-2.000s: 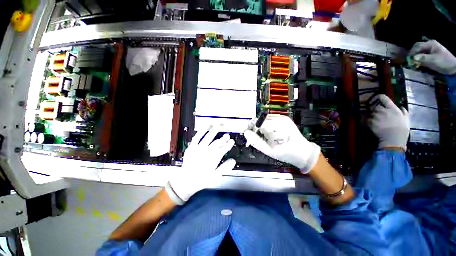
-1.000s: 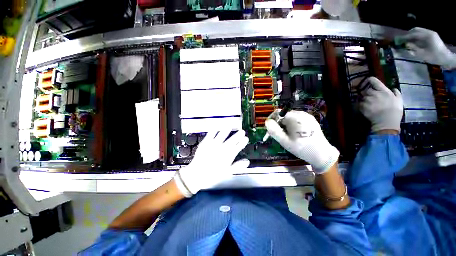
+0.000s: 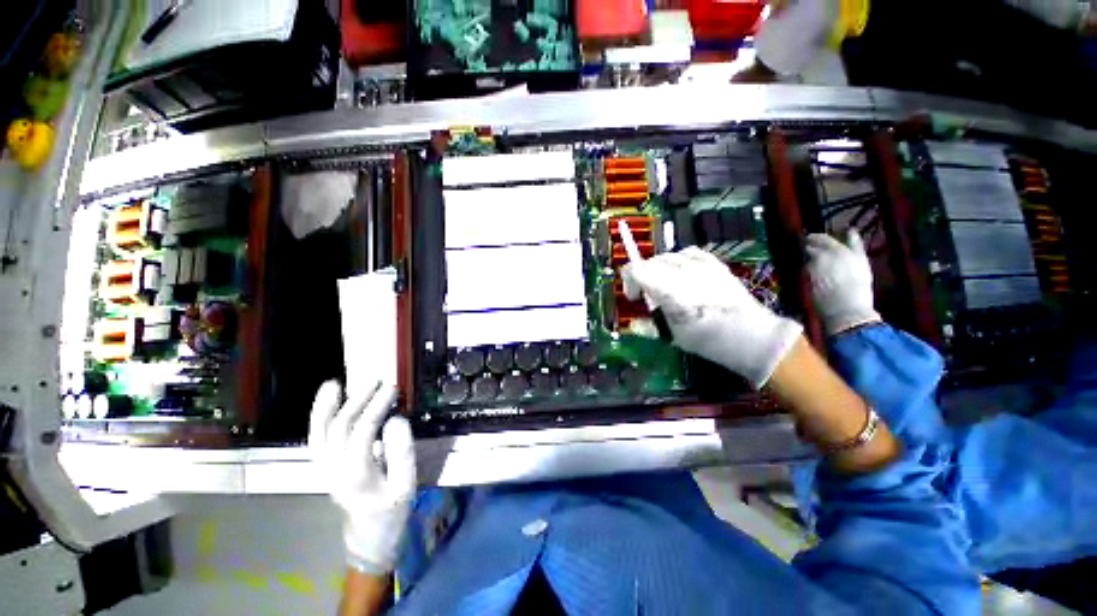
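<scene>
The power board (image 3: 656, 355) lies in its carrier in front of me, with four white blocks (image 3: 514, 259), orange coils (image 3: 626, 181) and rows of black round capacitors (image 3: 529, 357). My gloved right hand (image 3: 716, 315) is over the right half of the board and grips a pale pen-like tool (image 3: 630, 243), its tip over the middle coil. My gloved left hand (image 3: 365, 463) is at the near rail, left of the board, fingers apart. Its fingertips overlap the lower end of a white paper strip (image 3: 369, 325); whether they touch it I cannot tell.
A neighbour's gloved hand (image 3: 842, 283) is between the carriers at the right, beside another board (image 3: 986, 235). A third board (image 3: 169, 301) lies left. Crumpled white material (image 3: 318, 201) is in the left gap. Behind the rail are a black tray (image 3: 491, 42) and red bins (image 3: 611, 18).
My left hand has moved left, off the board's near edge to the paper strip. My right hand has stayed over the coils, with the tool now pointing away from me. One neighbour's hand has left the right board.
</scene>
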